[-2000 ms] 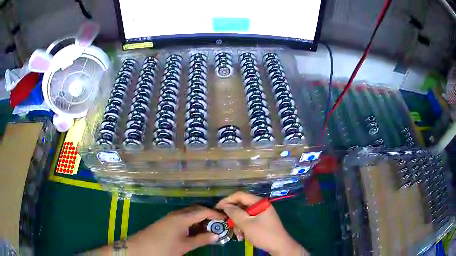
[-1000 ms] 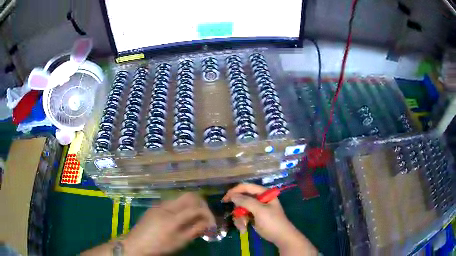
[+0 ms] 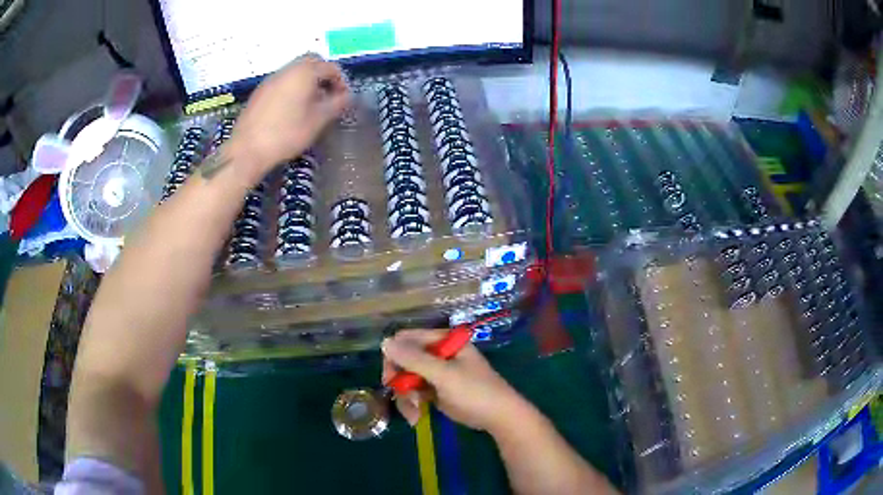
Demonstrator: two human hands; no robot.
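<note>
A round metal component point(image 3: 359, 414) with a bright ringed face lies on the green mat, left of my right hand. My right hand point(image 3: 441, 379) is shut on the red-handled probe point(image 3: 433, 360), its fingers near the component but apart from it. My left hand point(image 3: 295, 108) reaches over the blister tray point(image 3: 387, 253) to the back end of its partly empty column, below the monitor. Its fingers are bent together; what they hold, if anything, is hidden. Rows of components point(image 3: 405, 174) fill other columns, and several stand at the front of the partly empty column point(image 3: 350, 227).
The monitor point(image 3: 363, 39) shows a green block. A white rabbit-eared fan point(image 3: 113, 189) stands at left beside a brown cardboard sheet point(image 3: 27, 334). A partly filled clear tray point(image 3: 716, 358) is at right, with a flat clear tray point(image 3: 620, 184) behind it. A red wire point(image 3: 553, 145) hangs down.
My left hand has moved from the mat up to the tray's back end. The component is left lying on the mat. My right hand still holds the probe. The view has shifted right.
</note>
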